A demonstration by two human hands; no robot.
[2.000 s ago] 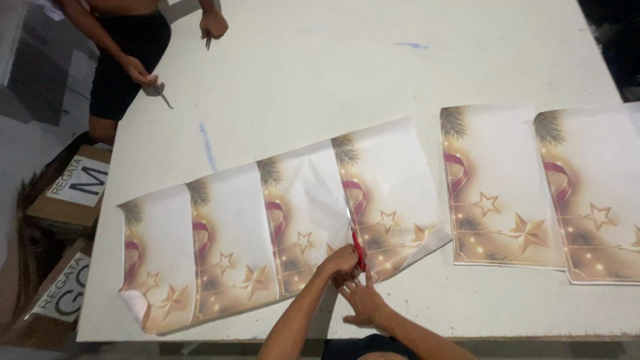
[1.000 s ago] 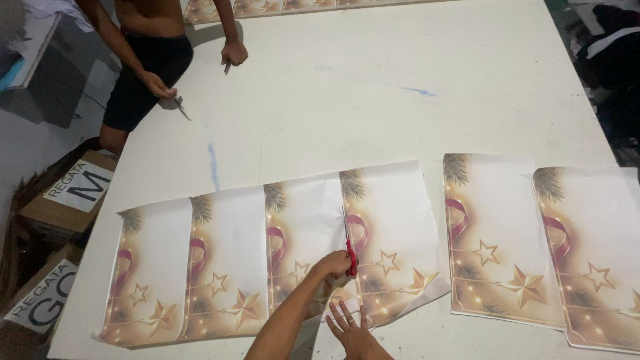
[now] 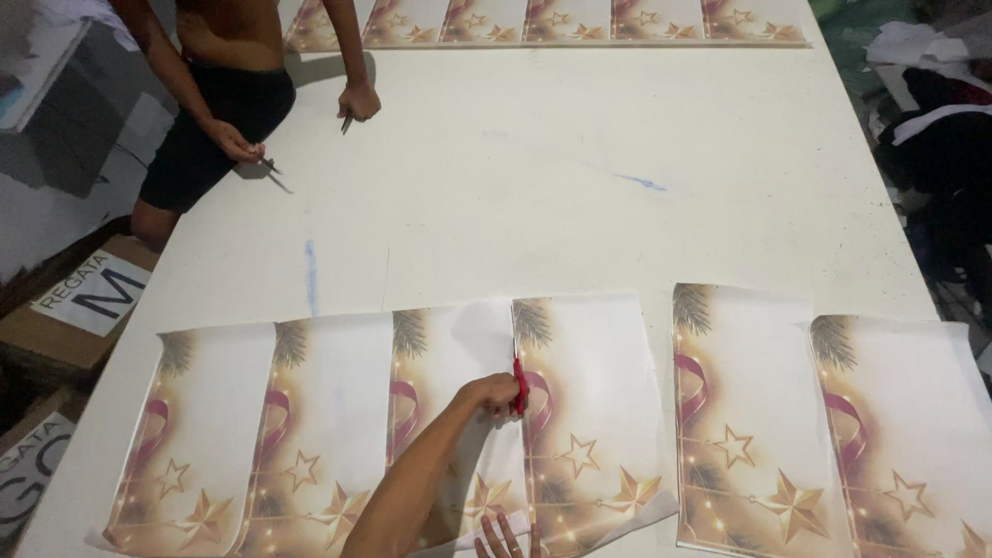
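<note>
My left hand (image 3: 500, 394) grips the red handles of a pair of scissors (image 3: 519, 386). The blades point toward the far edge of a printed sheet (image 3: 333, 434), along the line between two panels. The sheet shows gold stars, ribbons and pine sprigs. Below the scissors, the edge of the right-hand panel (image 3: 593, 364) looks separated. My right hand (image 3: 508, 540) lies flat with spread fingers on the sheet's near part, partly out of frame. Near the right-hand panel's lower corner, the sheet's edge is folded up.
Two matching printed pieces (image 3: 744, 403) (image 3: 907, 418) lie at right. More prints (image 3: 573, 27) line the far edge of the white table (image 3: 496, 201). A co-worker's hands (image 3: 236, 143) (image 3: 359, 102) hold small tools. Cardboard boxes (image 3: 58, 337) stand at left, dark fabric (image 3: 942, 155) at right.
My left hand and the scissors have moved up the line between panels toward the sheet's far edge. My right hand, beside the left two seconds ago, now lies lower. The view has shifted.
</note>
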